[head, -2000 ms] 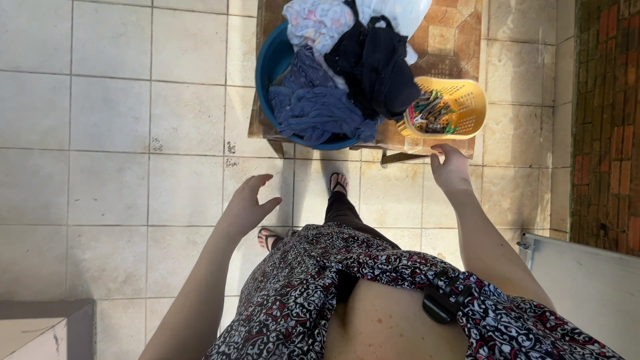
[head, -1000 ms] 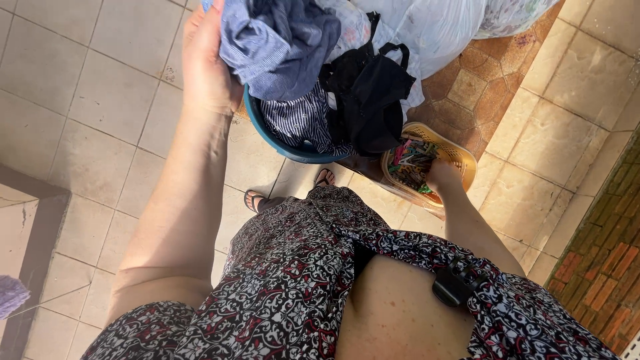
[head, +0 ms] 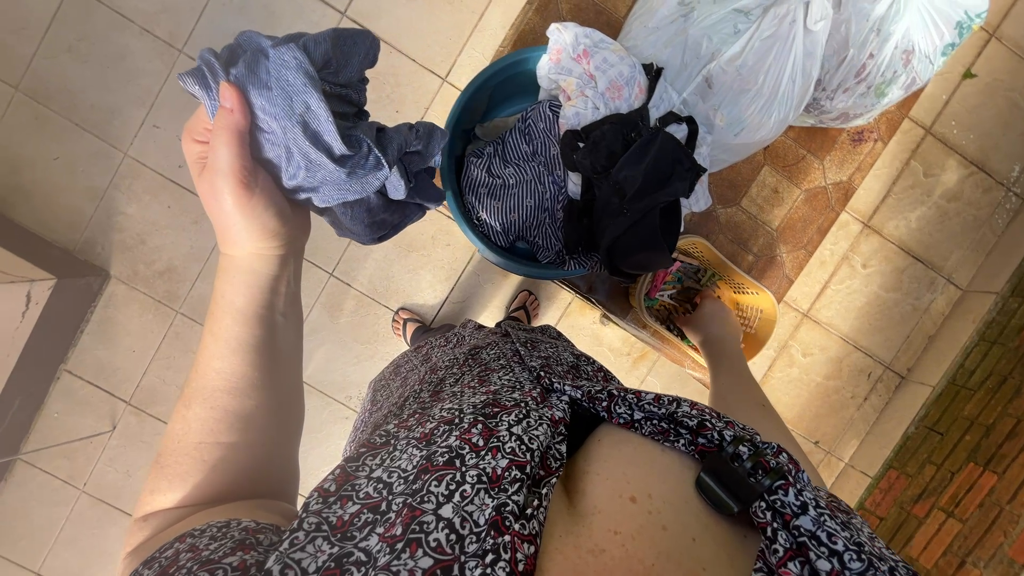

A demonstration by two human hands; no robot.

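Note:
My left hand (head: 244, 180) is raised at the upper left, its thumb pressed on a bunched blue striped garment (head: 308, 120) that hangs beside the rim of a teal plastic tub (head: 453, 172). A navy striped cloth (head: 516, 184), a floral white cloth (head: 592, 72) and a black strapped garment (head: 636, 192) lie heaped in the tub, the black one spilling over its right side. My right hand (head: 710, 320) reaches into a yellow perforated plastic basket (head: 756, 308) with many coloured clothespins (head: 668, 288). The fingertips are hidden among the pins, so whether they grip one does not show.
Tub and basket stand on a brown tiled surface (head: 772, 200). White plastic bags (head: 736, 72) with contents stand behind them at the upper right. My feet in flip-flops are on pale floor tiles (head: 384, 280). A ledge corner (head: 60, 320) juts in at the left; brick paving (head: 952, 480) lies lower right.
Both hands were apart from the laundry and pins two seconds ago. The blue striped garment, earlier heaped in the tub, is now in my left hand, and my right hand is in the basket.

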